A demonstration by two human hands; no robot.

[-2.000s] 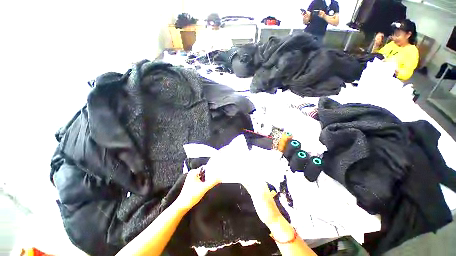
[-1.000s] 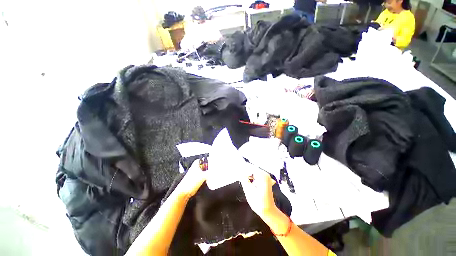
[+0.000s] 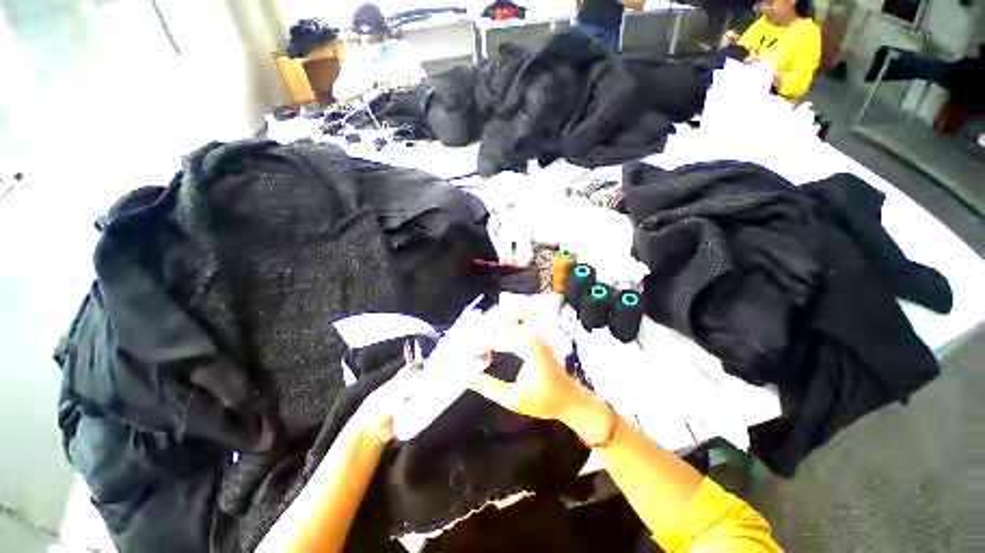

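A white shaped piece (image 3: 435, 380) with pointed ends stands tilted above the black garment (image 3: 481, 448) in my lap. My left hand (image 3: 391, 402) holds the piece at its lower left side. My right hand (image 3: 531, 378) is at its right, fingers bent and fingertips close together near the piece; whether they pinch a needle or thread is too small to tell. A second white curved piece (image 3: 378, 327) lies on the black cloth behind my left hand. A pale ragged edge (image 3: 464, 516) shows on the garment in my lap.
A big black garment heap (image 3: 292, 248) lies left, another pile (image 3: 756, 259) right. Three black thread cones (image 3: 598, 305) and an orange-brown cone (image 3: 564, 270) stand behind my right hand, beside a red stick (image 3: 502, 266). A person in yellow (image 3: 786, 52) is at the far right.
The view has shifted right, so things sit further left. The white piece has been turned from facing me broadly to a steeper tilt. My right hand has turned, its thumb side now towards the piece.
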